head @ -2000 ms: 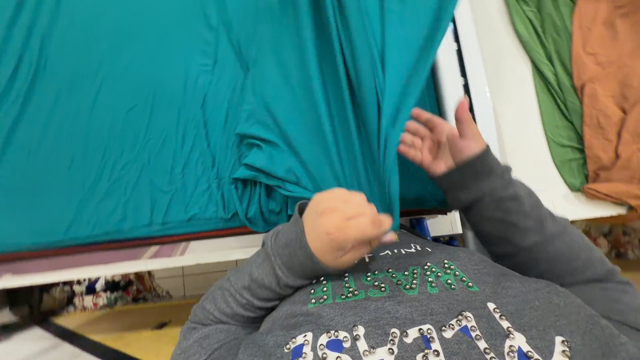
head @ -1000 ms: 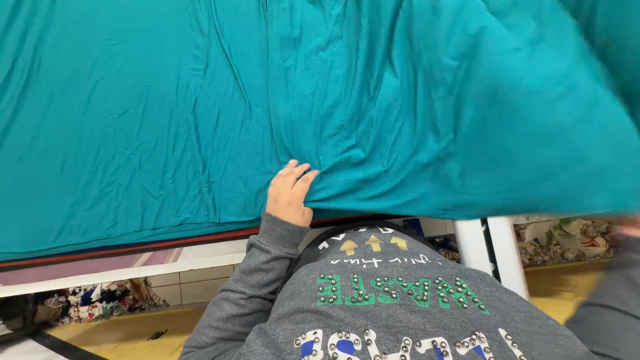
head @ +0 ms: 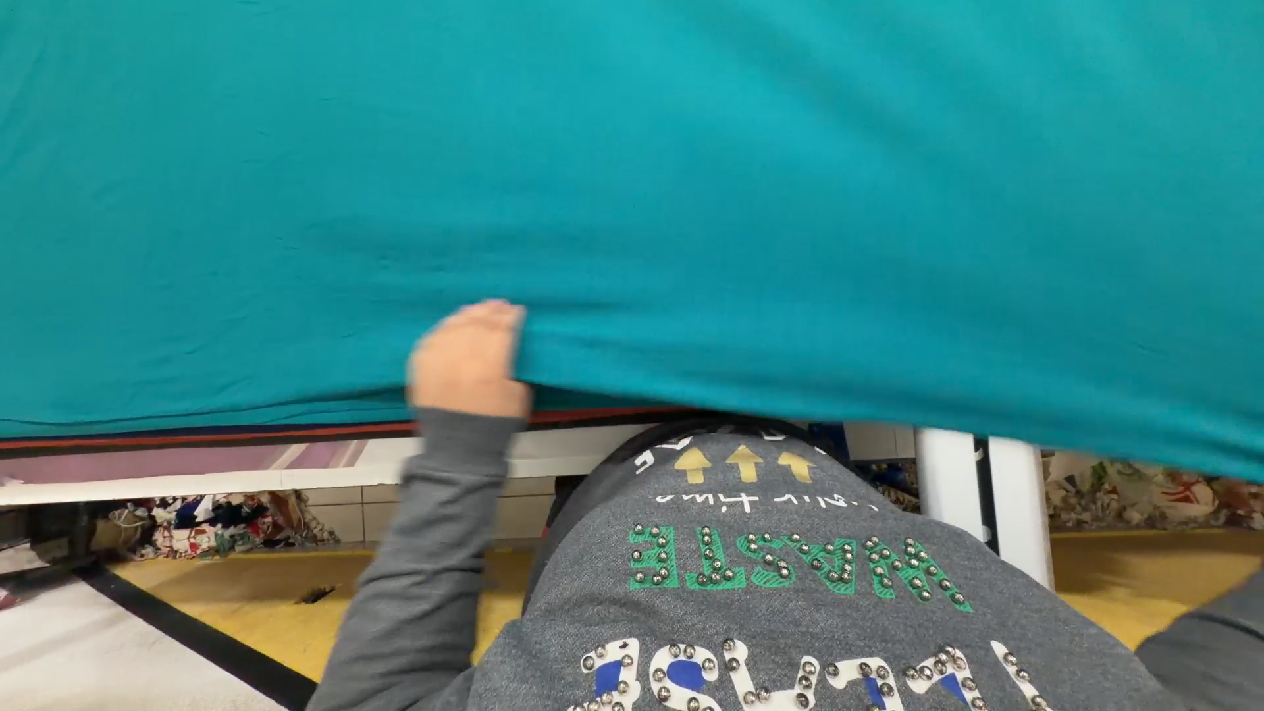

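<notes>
A large sheet of teal fabric [head: 691, 197] spans the upper part of the head view, its near edge lifted off the layers below at the centre and right. My left hand [head: 469, 360] is closed on that near edge, left of centre, and is somewhat blurred. Beneath it, thin red and dark layers [head: 217, 433] show along the table's front edge. Of my right arm only the grey sleeve [head: 1210, 642] appears at the lower right; the hand itself is out of view.
The white table edge [head: 375, 464] runs close to my body. White rails [head: 1017, 504] stand right of my torso. Piles of fabric scraps [head: 222, 523] lie below the table, beside a yellow floor area [head: 237, 592]. A black strap or bar [head: 197, 637] crosses the lower left.
The teal fabric's bunched folds have become a smoother, taut sheet reaching across the right side. My right hand, seen near the fabric two seconds ago, has moved right and out of view.
</notes>
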